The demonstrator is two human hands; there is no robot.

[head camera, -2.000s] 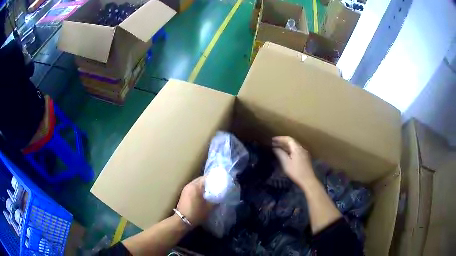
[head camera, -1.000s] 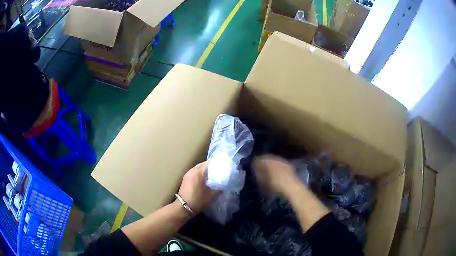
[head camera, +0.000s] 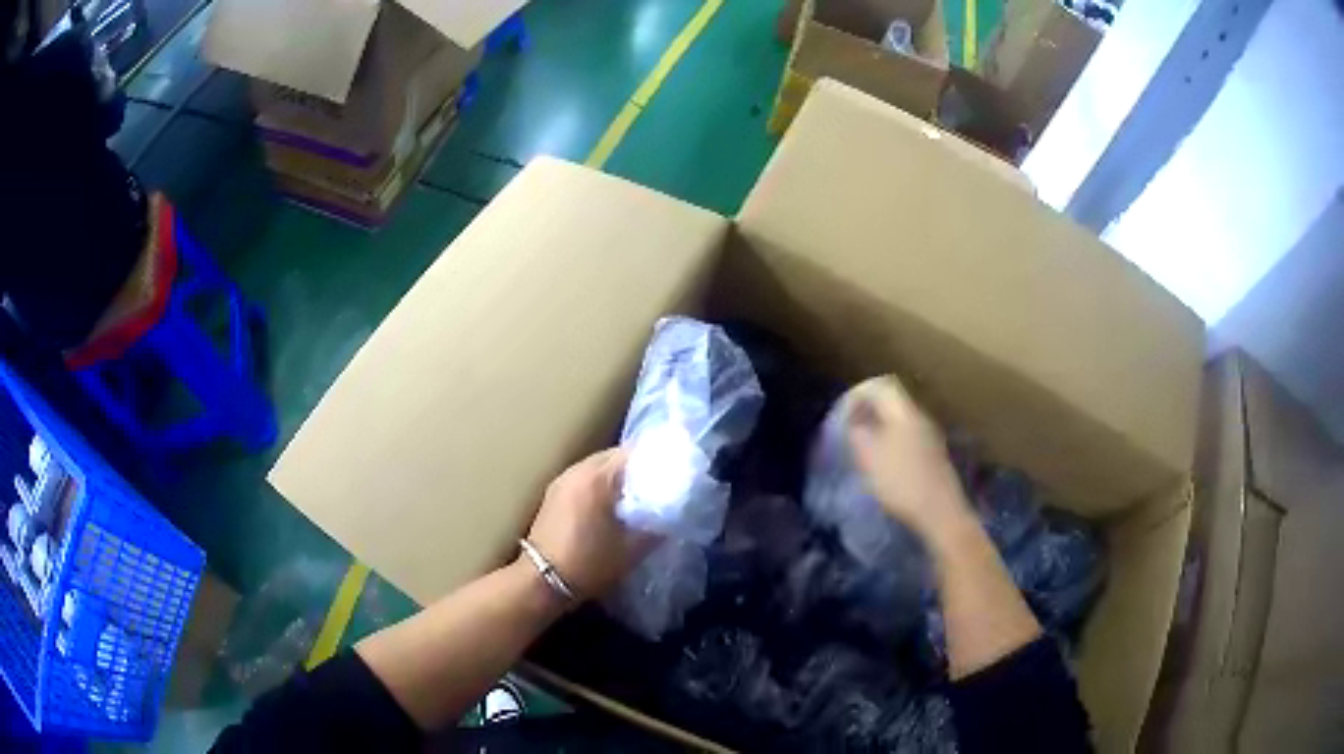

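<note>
A large open carton [head camera: 487, 368] stands in front of me, filled with bagged black parts [head camera: 870, 692]. My left hand [head camera: 590, 523] is closed on bunched clear poly bags [head camera: 693, 390], whitish and crumpled, held above the carton's left side. My right hand [head camera: 899, 449] is over the middle of the carton, blurred, its fingers pinching a hazy clear bag [head camera: 843, 494]. Whether a black part is inside that bag cannot be told.
A blue plastic crate [head camera: 140, 641] with white parts is at lower left. A person sits on a blue stool [head camera: 207, 346] at left. An open carton [head camera: 302, 52] stands on others at upper left. More cartons are at upper right and along the right edge.
My right hand has come up and right from low among the parts, with a clear bag at its fingers. My left hand keeps its bunch of bags. The view has shifted slightly.
</note>
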